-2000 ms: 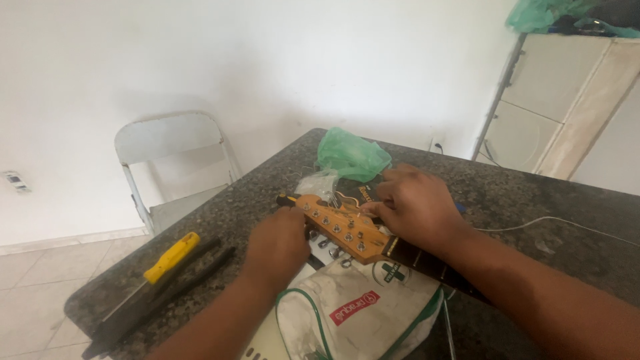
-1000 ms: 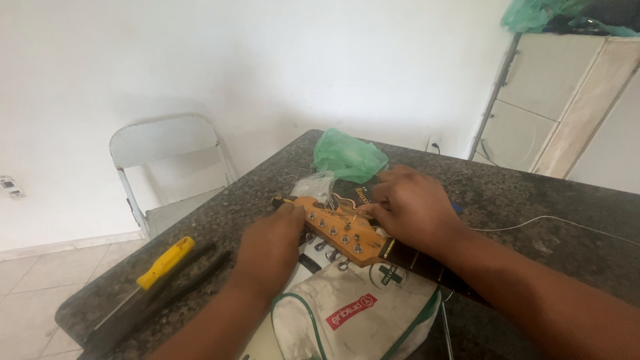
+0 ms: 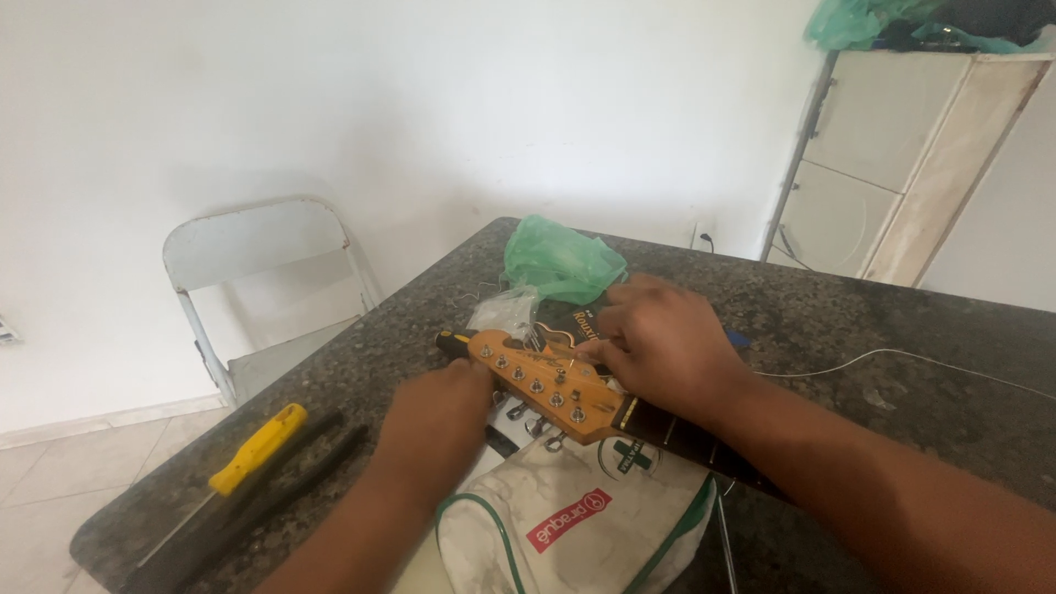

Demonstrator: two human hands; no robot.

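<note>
A guitar headstock [image 3: 540, 379] of orange-brown wood, with several metal tuners, lies across the middle of the view, and its dark fretboard [image 3: 689, 441] runs to the lower right. My left hand [image 3: 441, 412] is curled at the near left edge of the headstock, by the tuner buttons; what its fingers hold is hidden. Above the nut, my right hand [image 3: 664, 338] has its thumb and index finger close together; whether a string is between them cannot be told. A white cloth bag [image 3: 569, 511] with green trim lies under the neck.
A yellow-handled screwdriver [image 3: 260, 445] lies at left beside a dark tool [image 3: 289, 487]. Behind the headstock are a green plastic bag [image 3: 561, 256], a clear bag [image 3: 503, 313] and a black printed packet [image 3: 582, 322]. A thin string [image 3: 883, 351] crosses the granite table [image 3: 949, 330]. A folding chair [image 3: 264, 247] stands beyond.
</note>
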